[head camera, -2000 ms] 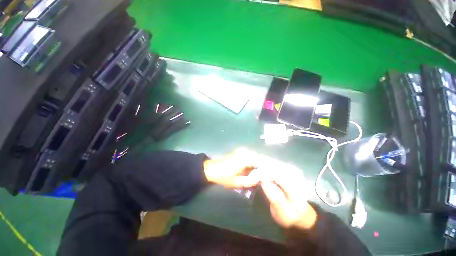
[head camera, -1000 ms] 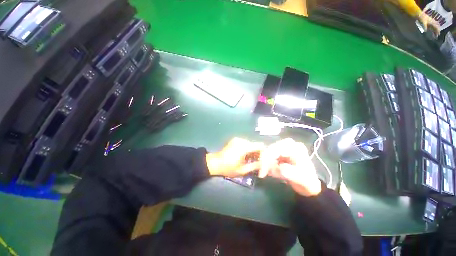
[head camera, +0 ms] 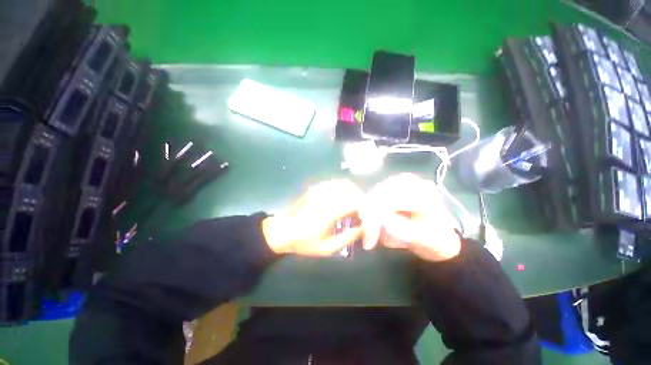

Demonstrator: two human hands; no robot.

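Observation:
A small flat dark electronic unit [head camera: 347, 235] with pale marks is in my left hand [head camera: 314, 221], showing under and beside the fingers. My right hand [head camera: 417, 217] meets my left hand over the unit, its thumb and fingers brought together. Both hands are strongly overexposed, so whether the right fingertips pinch something small cannot be told. The hands are low over the front middle of the green bench mat [head camera: 285, 281].
Tray stacks stand left [head camera: 86, 164] and right [head camera: 549, 128]. Black leads [head camera: 189, 175] lie at left. Behind the hands are a pale phone [head camera: 272, 108], black phone-like boxes [head camera: 389, 93], a white adapter [head camera: 364, 157] with cable, and a clear cup [head camera: 500, 162].
The camera view has shifted, so the bench looks straighter and its items sit higher in the picture. The hands stay together over the unit. A person seen at top right one second ago is out of view.

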